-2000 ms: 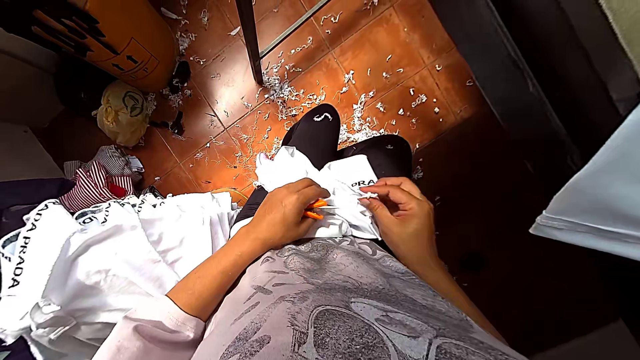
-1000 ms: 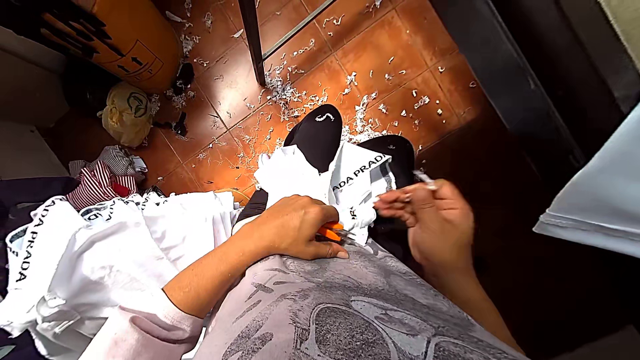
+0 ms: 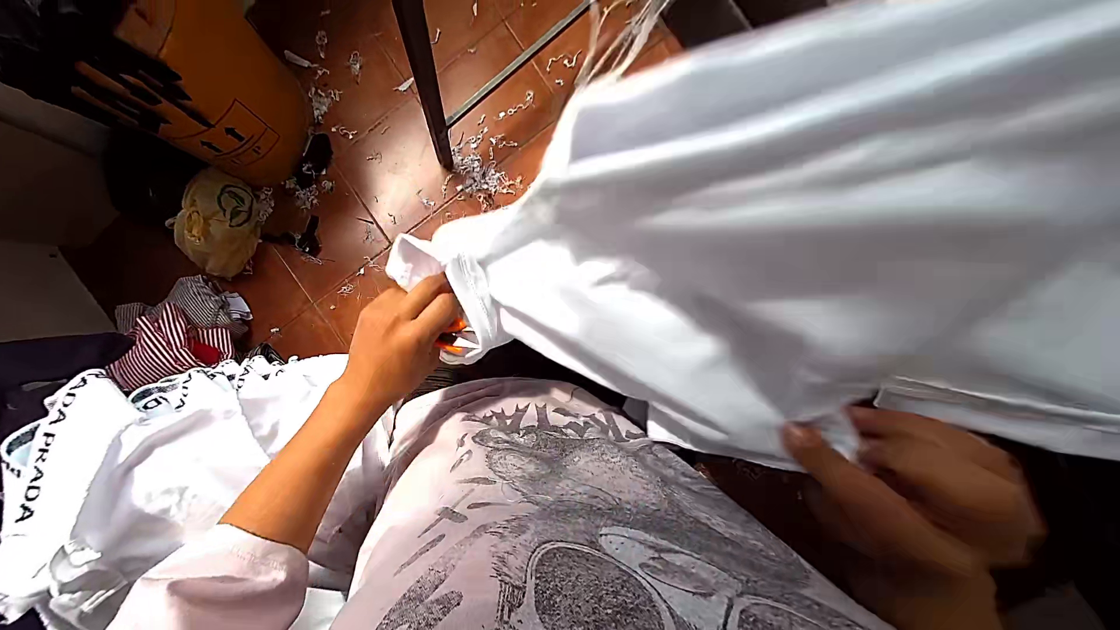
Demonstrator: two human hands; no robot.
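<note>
A white cloth garment [image 3: 700, 219] stretches from the centre across the right of the view, spread above my lap. My left hand [image 3: 402, 337] is closed on its bunched end, and a small orange-handled cutting tool [image 3: 452, 337] shows between the fingers and the cloth; its blades are mostly hidden. My right hand [image 3: 927, 490], blurred, pinches the garment's lower edge between thumb and fingers at the lower right. Loose white threads [image 3: 626, 39] hang at the garment's upper edge.
White printed garments [image 3: 175, 455] lie piled at my left, with a red-and-white striped cloth [image 3: 166, 350] behind. A yellowish bag [image 3: 219, 223] and an orange container [image 3: 227, 87] stand beyond. A dark metal leg [image 3: 424, 83] rises from the tiled floor [image 3: 385, 166], littered with thread scraps.
The white cloth, earlier bunched on my lap with black lettering showing, now spreads broadly to the right. My right hand has moved right and taken hold of its edge. My left hand still has the orange-handled tool.
</note>
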